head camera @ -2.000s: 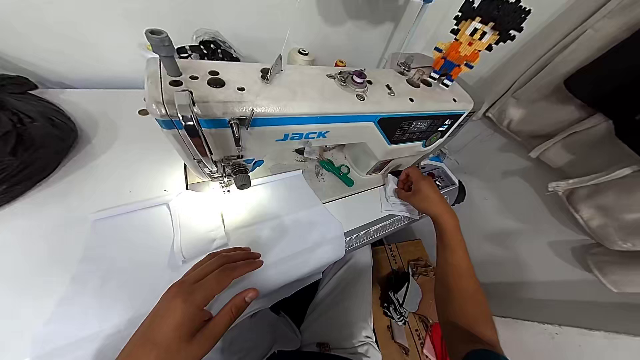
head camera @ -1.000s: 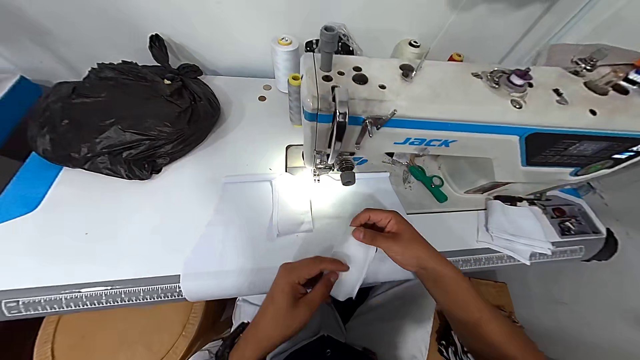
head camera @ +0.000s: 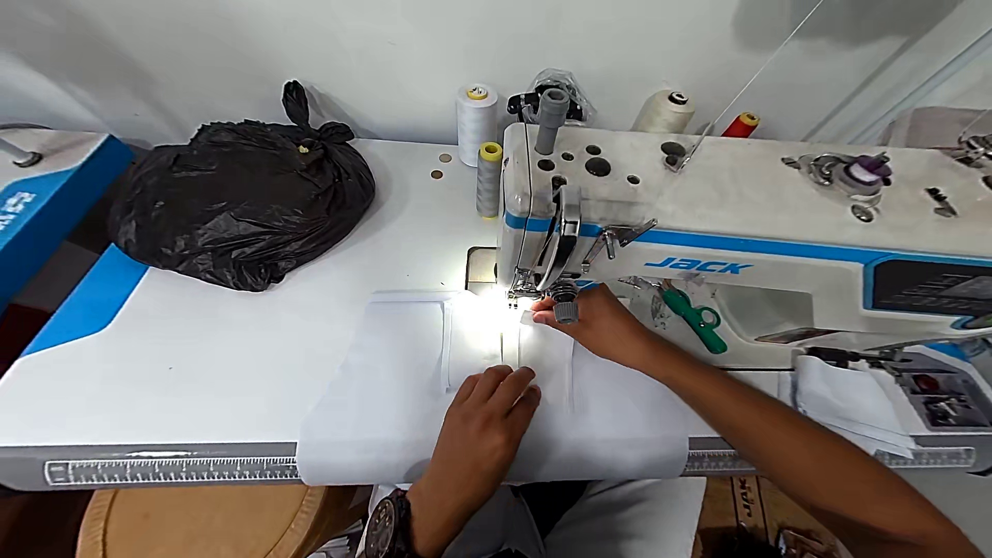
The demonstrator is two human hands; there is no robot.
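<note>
A large white fabric piece [head camera: 372, 418] lies under the head of a Jack sewing machine [head camera: 697, 232] and hangs over the table's front edge. On it, smaller white fabric pieces [head camera: 547, 364] lie near the lit presser foot [head camera: 514, 301]. My left hand [head camera: 488, 418] rests on the fabric in front of the needle, fingers spread a little. Just right of the presser foot, my right hand [head camera: 601, 322] pinches the top corner of a small white piece; its fingertips are partly behind a machine knob.
Green thread snips [head camera: 694, 316] lie beneath the machine arm. A black plastic bag [head camera: 248, 205] sits at left. Thread spools [head camera: 477, 128] stand behind. At right, white pieces [head camera: 849, 399] lie beside a parts tray [head camera: 942, 387]. A round stool [head camera: 201, 519] is below.
Two seconds ago my right hand was at the white pieces by the tray; a second ago both hands held a small piece. It now lies by the presser foot. The view has swung left.
</note>
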